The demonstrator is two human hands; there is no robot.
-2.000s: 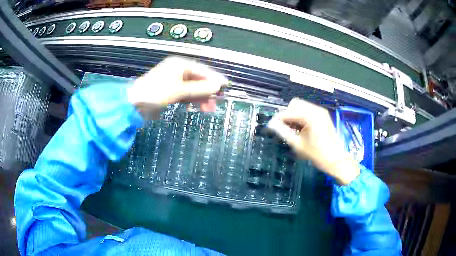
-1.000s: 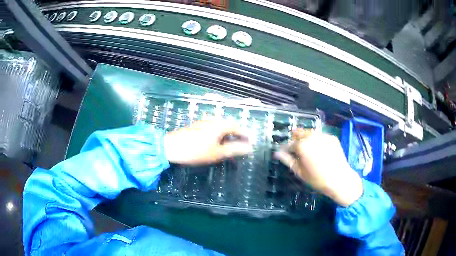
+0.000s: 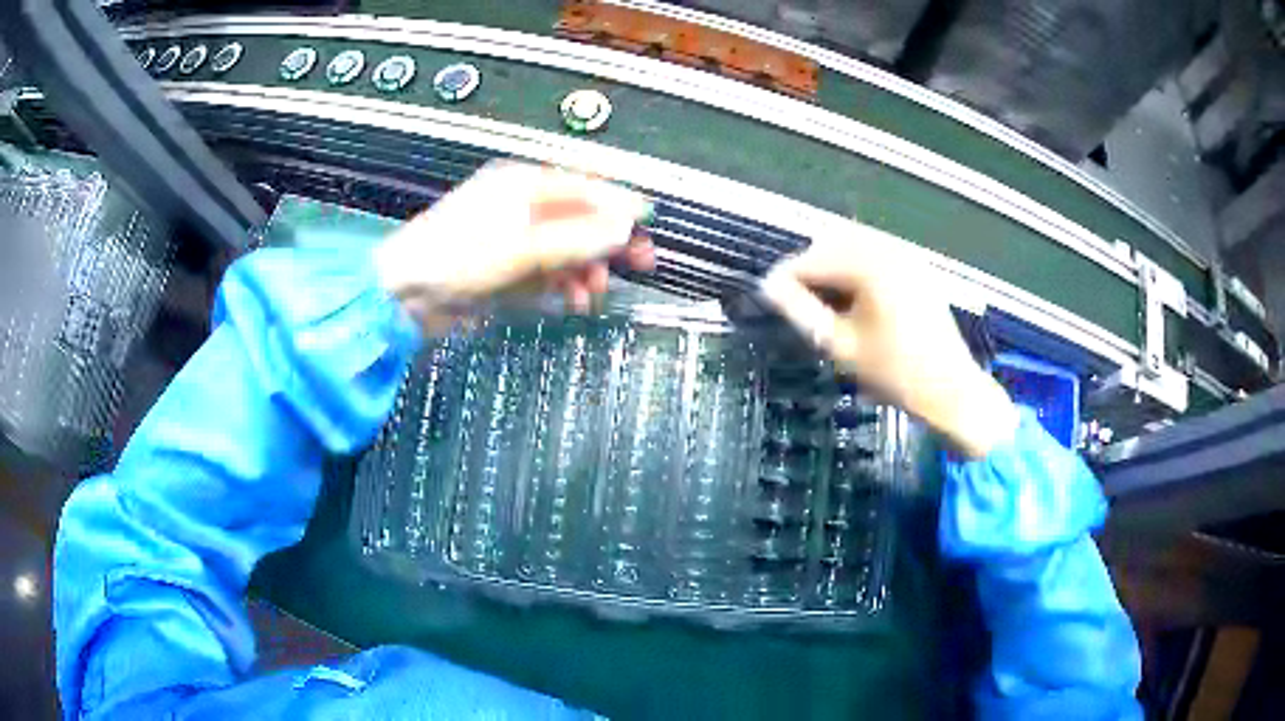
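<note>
A clear blister tray lies on the green mat; its right columns hold rows of dark edges, and the columns to the left look clear. My left hand is blurred over the tray's far edge near the belt, fingertips pinched on a small round unit with a greenish edge. My right hand is blurred above the tray's far right part, fingers closed at a dark round unit, its outline unclear. The fingers hide part of the tray's far edge.
The green conveyor belt runs beyond the tray, with several round units on it and an orange-brown bar behind. A blue bin stands at right. A stack of clear trays is at left. Grey posts flank the bench.
Both hands rose from over the tray towards the belt between one second ago and now. Two of the three rightmost units have left the belt. The orange-brown bar shows further right.
</note>
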